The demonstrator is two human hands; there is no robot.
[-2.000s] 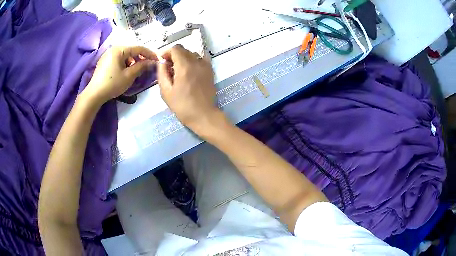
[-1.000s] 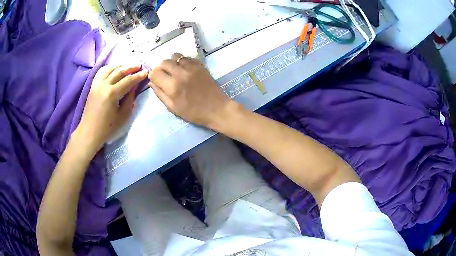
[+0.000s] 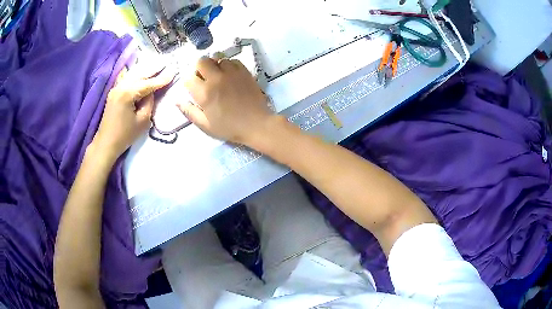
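Note:
The purple garment (image 3: 66,102) covers the left of the table and hangs down at the left. My left hand (image 3: 133,105) is on the garment's edge near the needle area, fingers pinched on the cloth. My right hand (image 3: 227,99) is just right of it, over the machine bed, fingers curled; glare hides whether cloth is between them. The sewing machine head (image 3: 160,27) with its dark round knob (image 3: 198,33) stands above both hands. A thin dark purple strip or thread loop (image 3: 164,134) lies on the bed below my left hand.
Green-handled scissors (image 3: 420,41) and orange-handled snips (image 3: 389,60) lie at the upper right beside a white cord (image 3: 455,36). A printed scale (image 3: 315,114) with a tan strip (image 3: 331,116) runs along the front edge. A purple heap (image 3: 460,163) lies right of the table.
My hands have moved slightly apart near the needle. The dark strip on the bed now shows below my left hand. The camera view has shifted a little.

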